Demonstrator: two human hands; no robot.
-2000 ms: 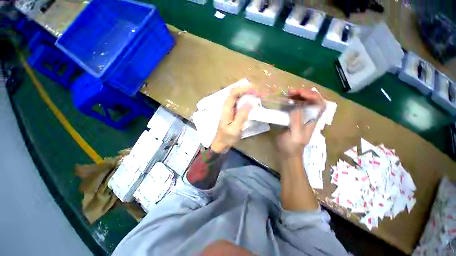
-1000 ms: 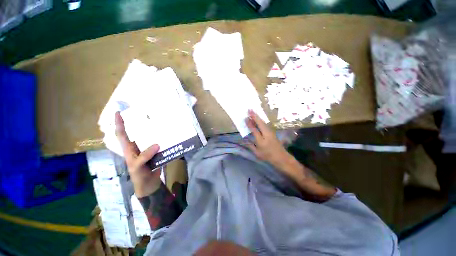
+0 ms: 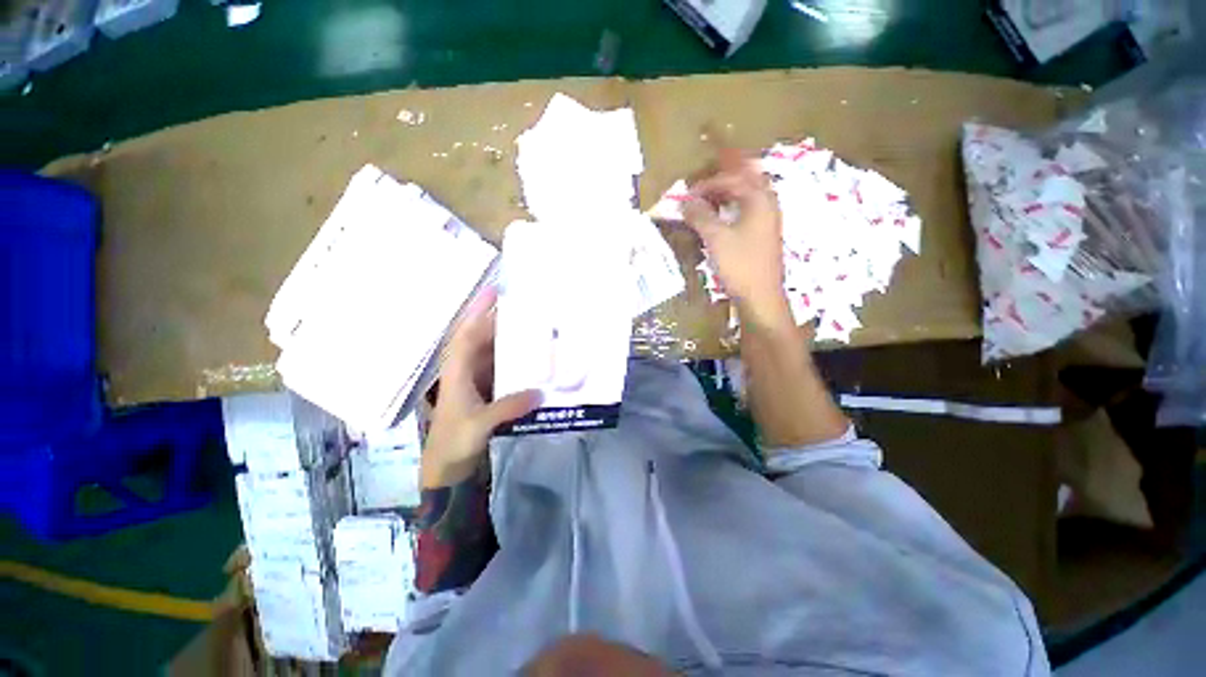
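Observation:
My left hand holds a white retail carton by its left side, thumb on the lower part near the black band with white lettering. The carton lies over the lower part of the column of white leaflets. My right hand is raised at the left edge of the heap of red-and-white sachets. Its fingertips are closed on one sachet. The pile of flat cartons lies left of the held carton.
A clear bag of sachets lies at the right end of the cardboard-covered bench. A blue crate stands at the left. Stacks of flat cartons are below the bench edge. Boxes sit on the green belt.
My left hand has moved right with a carton, off the pile and over the leaflets. My right hand has moved from the leaflets up to the sachet heap and taken hold of a sachet.

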